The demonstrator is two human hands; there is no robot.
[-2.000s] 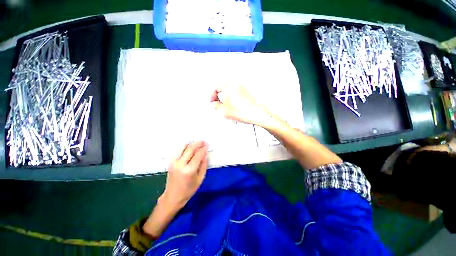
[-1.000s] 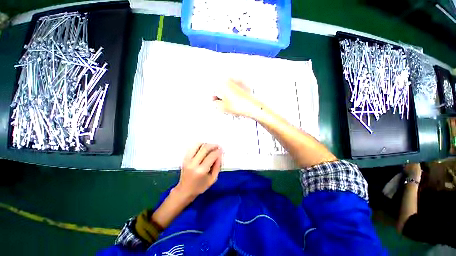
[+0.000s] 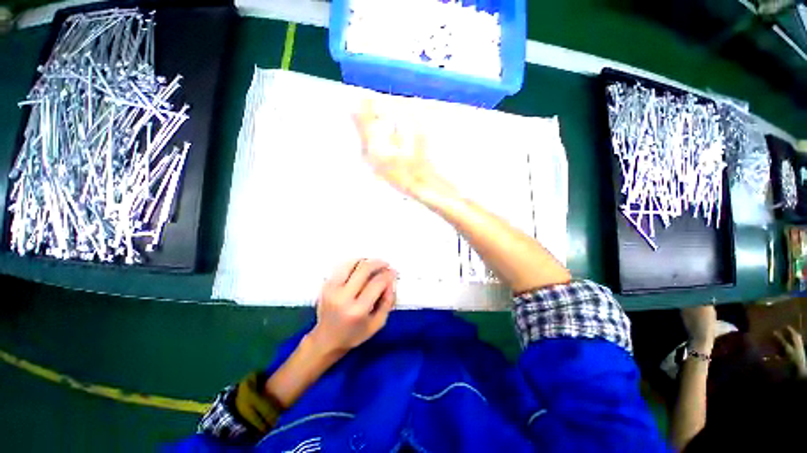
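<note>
A white packing sheet [image 3: 301, 195] lies in front of me, badly overexposed, with thin dark lines on its right part. My left hand [image 3: 356, 303] is at the sheet's near edge with its fingers curled; whether it holds something cannot be seen. My right hand [image 3: 389, 150] is over the upper middle of the sheet, blurred and washed out, its fingers pointing toward the blue parts bin [image 3: 425, 78]. Small white caps [image 3: 423, 35] with a few dark specks fill the bin. Whether the right hand holds anything cannot be told.
A black tray [image 3: 208, 133] at left holds a large heap of shafts [image 3: 97, 168]. Another black tray [image 3: 677, 261] at right holds a smaller heap [image 3: 672, 159]. A clear plastic bag [image 3: 748, 150] lies beyond it. Another person's forearm [image 3: 693, 380] is at lower right.
My right hand has moved forward over the sheet, toward the blue bin, and its fingers look more extended. My left hand stays near the sheet's near edge. The other person's arm has shifted.
</note>
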